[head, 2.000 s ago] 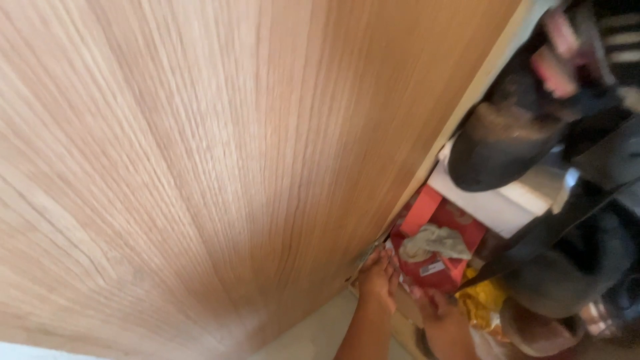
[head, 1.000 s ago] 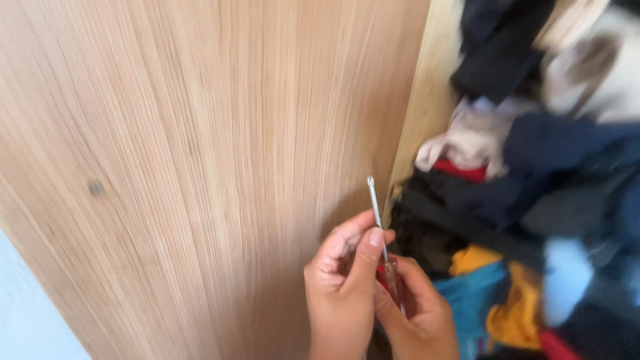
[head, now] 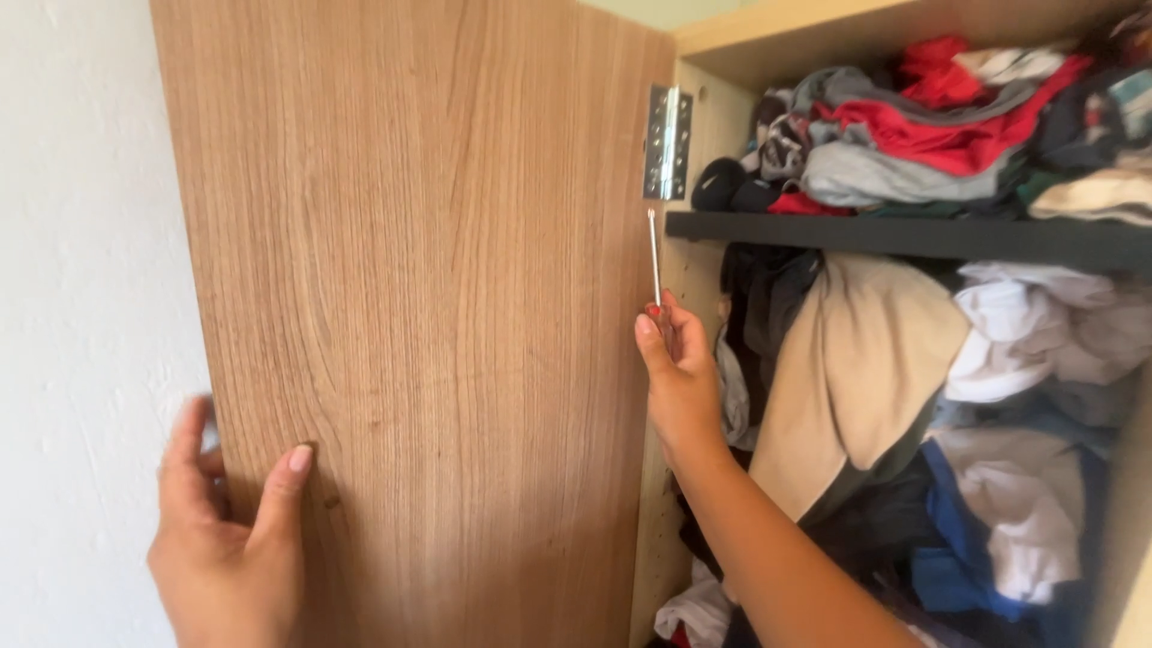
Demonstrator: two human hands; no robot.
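A wood-grain cabinet door [head: 423,297] stands open, joined to the cabinet's side panel by a metal butt hinge [head: 667,144] near the top. My left hand [head: 229,531] grips the door's outer edge, thumb on the face and fingers behind. In my right hand [head: 679,378] is a screwdriver [head: 655,261], its shaft pointing up and its tip just below the hinge. The red part of its handle shows at my fingertips; my fingers hide most of the rest.
Rumpled clothes [head: 945,126] lie above a dark shelf [head: 900,238]. Below it, more clothes [head: 855,360] fill the cabinet. A white wall [head: 81,225] is at the left, beside the door's free edge.
The view has swung up to the hinge. My hands were together around the screwdriver one second ago; now my left hand is on the door edge and only my right holds the tool.
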